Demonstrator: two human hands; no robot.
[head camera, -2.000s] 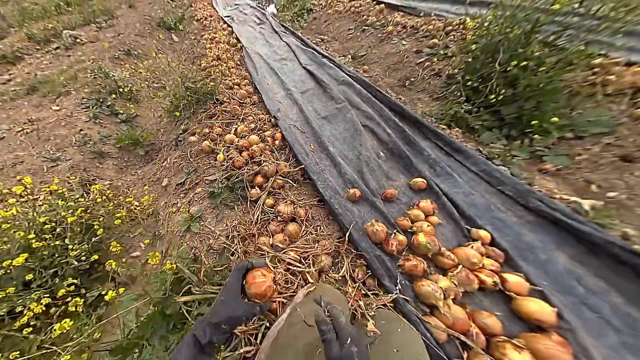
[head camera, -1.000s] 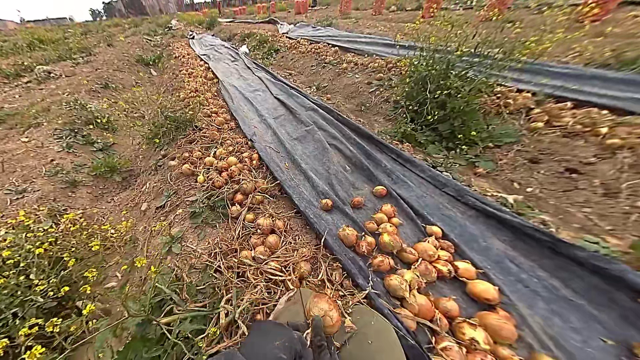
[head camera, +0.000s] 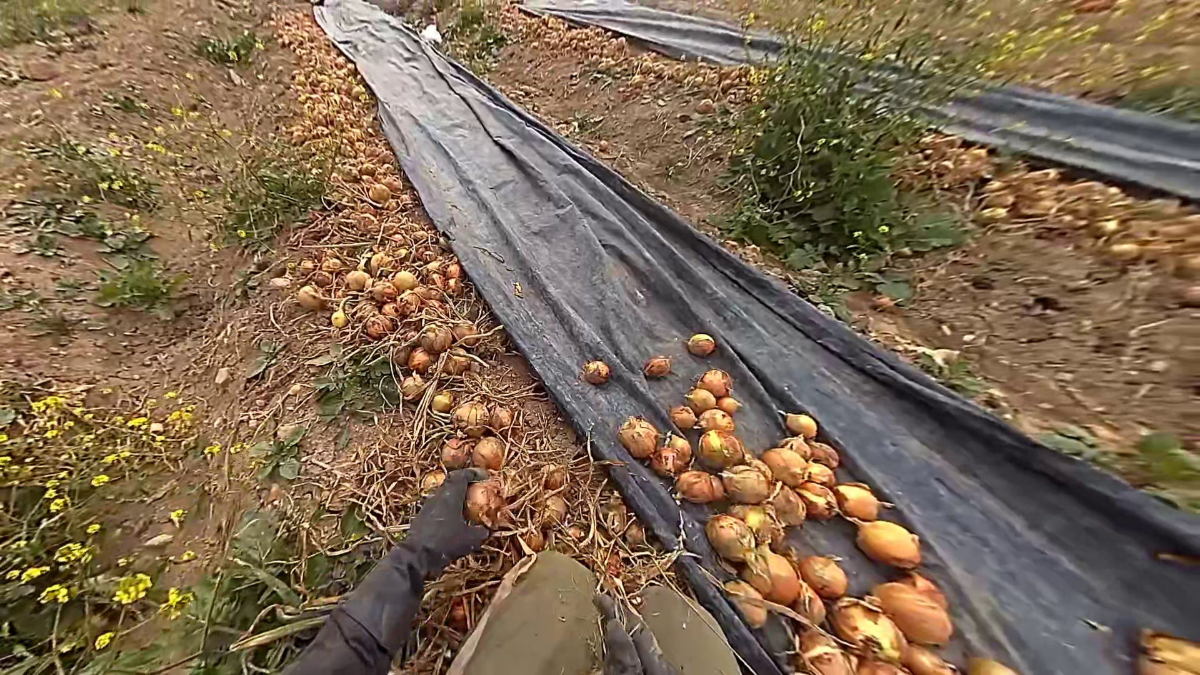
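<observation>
My left hand (head camera: 448, 525), in a dark glove, reaches into the row of onions on dry stalks, its fingers against an onion (head camera: 485, 502); whether it grips the onion is unclear. Beside it lie more onions (head camera: 471, 418) among dry leaves. My right hand (head camera: 630, 642), also gloved, is at the bottom edge by my knees, partly cut off, with no onion visible in it. To the right, a heap of cleaned onions (head camera: 747, 483) rests on the long dark fabric sheet (head camera: 600, 253).
Yellow-flowered weeds (head camera: 112, 525) grow at the left. A tall green weed (head camera: 825, 159) stands right of the sheet. Farther right are another onion row (head camera: 1059, 202) and a second dark sheet (head camera: 1078, 136). My knees (head camera: 544, 619) are at the bottom.
One second ago an onion was between my hands above my knees. Now my left hand is out to the left at an onion in the row, and my right hand is low.
</observation>
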